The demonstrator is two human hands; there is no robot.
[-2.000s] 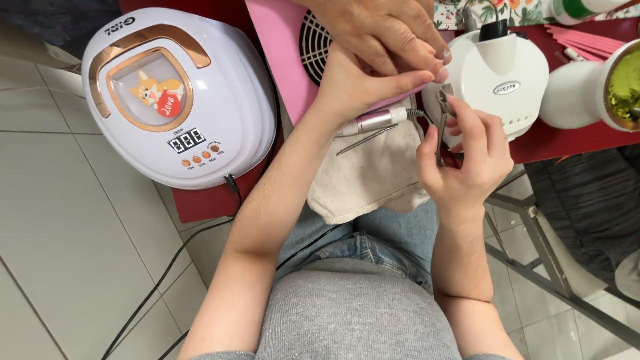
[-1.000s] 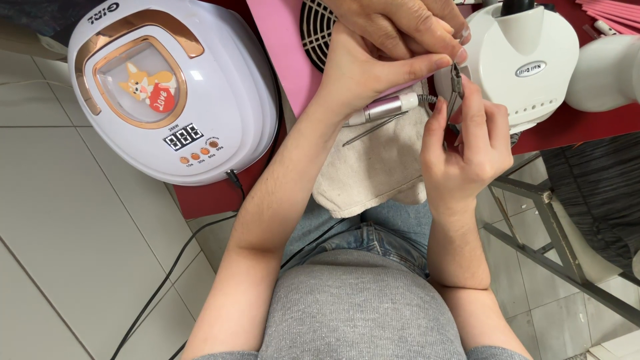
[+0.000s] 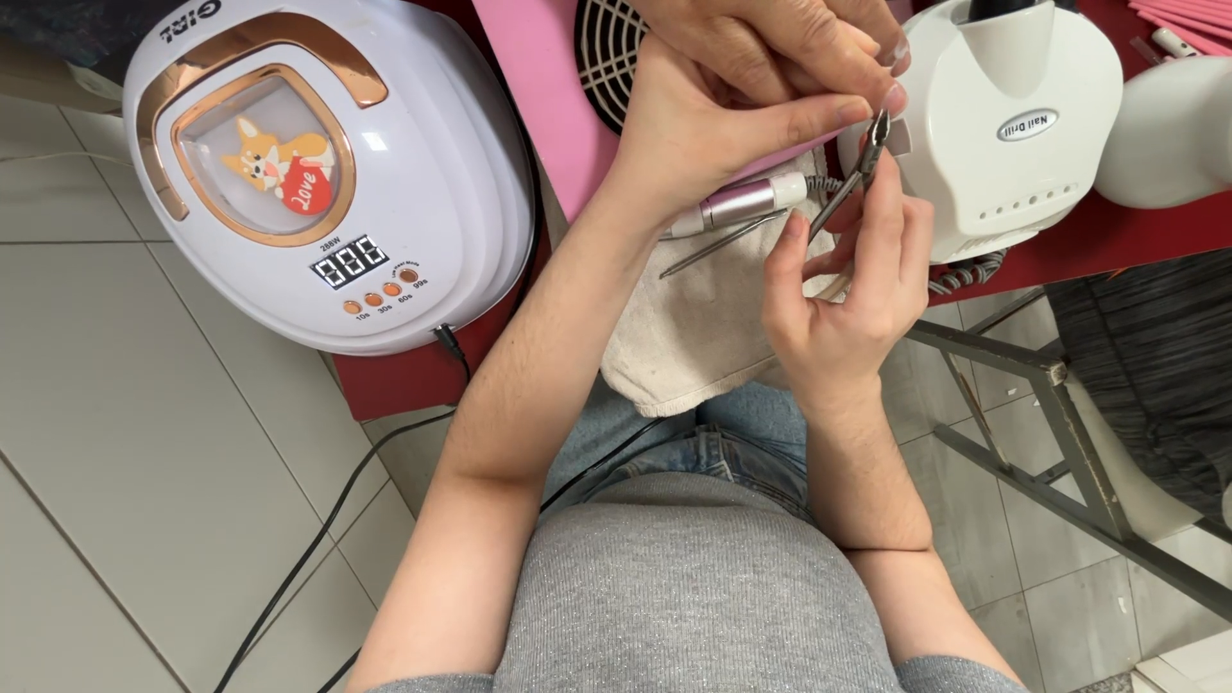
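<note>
My left hand (image 3: 717, 130) grips the fingers of another person's hand (image 3: 784, 43) at the top centre, its thumb lying along them. Metal cuticle nippers (image 3: 835, 204) are held in my right hand (image 3: 857, 279), with their jaws at a fingertip of the other person. Below my left hand, a nail drill handpiece (image 3: 746, 200) in white and metallic pink lies on a beige towel (image 3: 688, 337). Beside it rests a thin metal tool (image 3: 717, 246), partly hidden near my right hand's fingers.
A white nail lamp (image 3: 433, 192) stands on the red tabletop (image 3: 385, 385) at left. A pink dust collector (image 3: 539, 96) with a black grille lies under the hands. To the right are the white nail drill base (image 3: 1011, 125), a white container (image 3: 1169, 135) and pink nail files (image 3: 1189, 19).
Between two seconds ago and now, the nippers and my right hand have turned, so that the tool slants up to the fingertip. My left hand keeps its hold. The view has shifted slightly.
</note>
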